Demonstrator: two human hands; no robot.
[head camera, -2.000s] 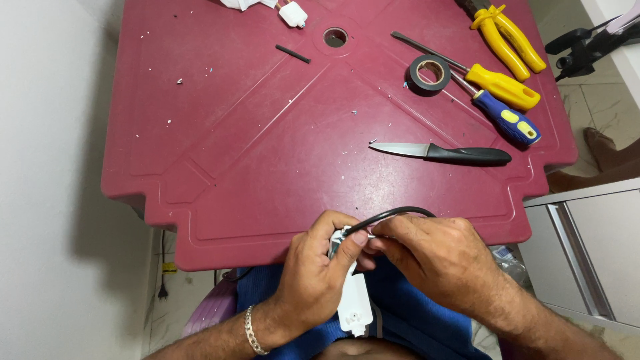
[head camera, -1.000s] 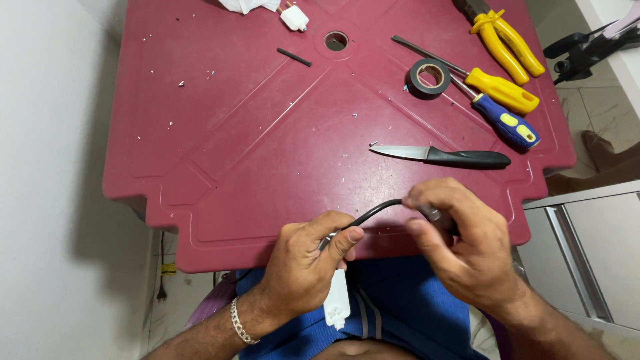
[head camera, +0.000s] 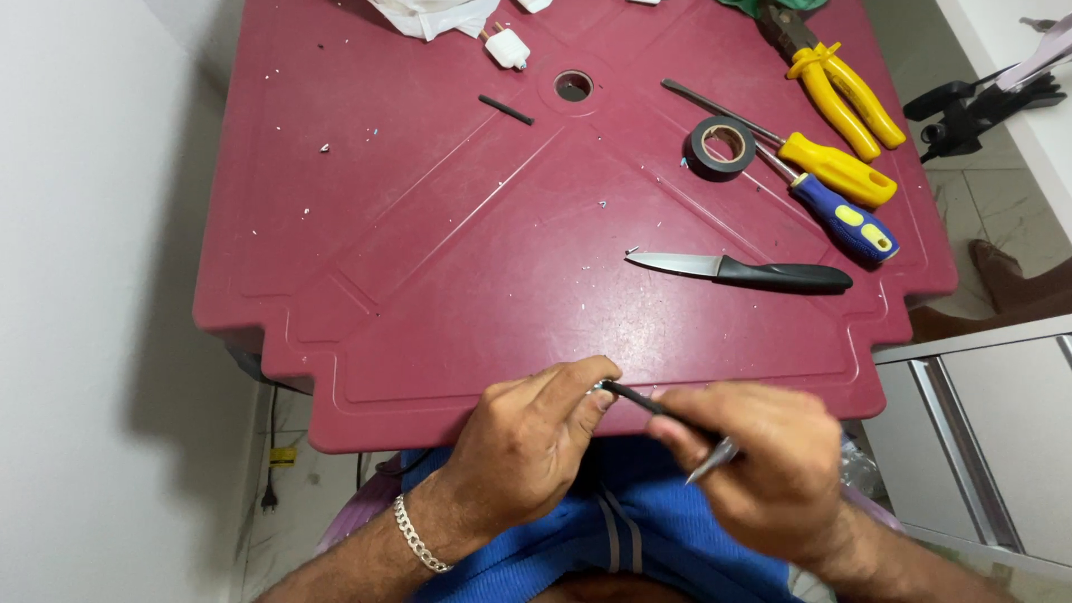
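Observation:
Just off the front edge of the red plastic table (head camera: 469, 335), my left hand (head camera: 536, 435) pinches the stripped end of a black cable (head camera: 634, 397) between thumb and fingers. My right hand (head camera: 754, 461) grips the same cable farther along. A pointed metal piece (head camera: 713, 461) sticks out below the right fingers; what it belongs to is hidden. The white plastic part is not visible now. Beyond my hands lies a knife with a black handle (head camera: 783, 275), its blade pointing left.
A roll of black electrical tape (head camera: 697, 159), a yellow-handled screwdriver (head camera: 837, 170), a blue-handled screwdriver (head camera: 846, 219) and yellow-handled pliers (head camera: 850, 100) lie at the right. Farther back are a white plug (head camera: 507, 48), a short black piece (head camera: 506, 110) and a white bag (head camera: 440, 17).
The white part that hung below my left hand is out of sight. My right hand has moved lower, and the cable between my hands now slopes down to the right.

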